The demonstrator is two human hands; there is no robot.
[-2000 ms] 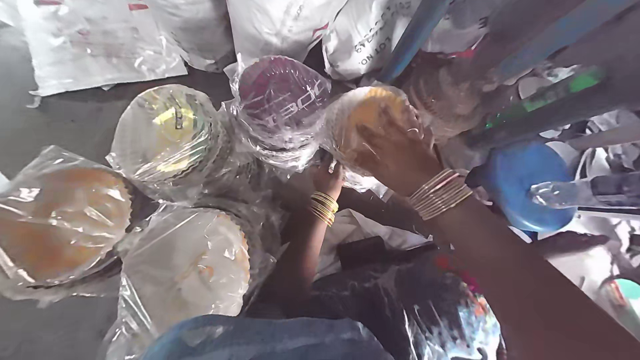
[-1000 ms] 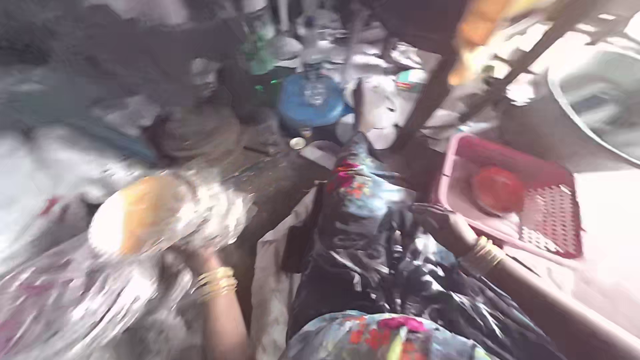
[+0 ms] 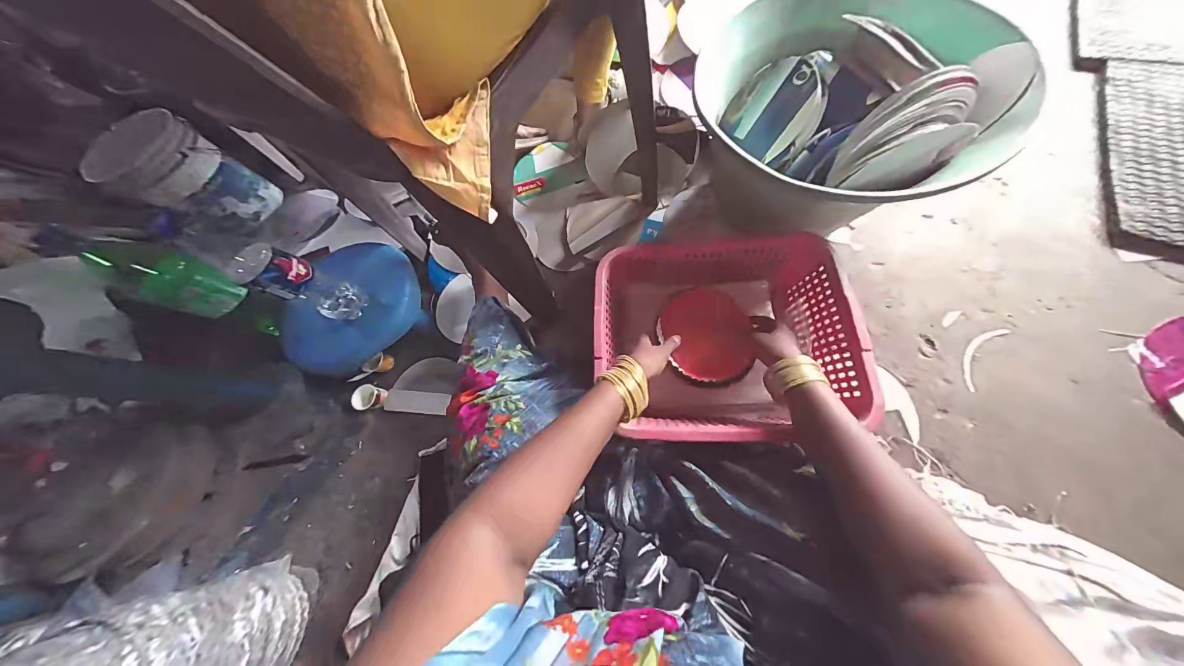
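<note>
A pink plastic basket [image 3: 740, 431] with perforated sides stands in front of my knees. Inside it lies a round red plate or stack of plates [image 3: 710, 333] with a scalloped rim. The thumb and fingers of my left hand [image 3: 655, 355] grip its left edge. At its right edge is my right hand [image 3: 775, 344], its fingers curled around the rim. Both hands reach into the basket, with gold-coloured bangles at the wrists. How many plates are between my hands cannot be told.
A large tub [image 3: 786, 199] holding paper discs stands behind the basket. Dark frame legs [image 3: 504, 250] rise at the back left. Left of them are a blue round container [image 3: 351, 310] and a green plastic bottle [image 3: 199, 282]. Another person's hand [image 3: 585, 120] shows beyond the frame.
My left hand has let go of the wrapped plate stack it held and is now in the basket. My right hand has moved from my lap to the red plates. The view has swung right.
</note>
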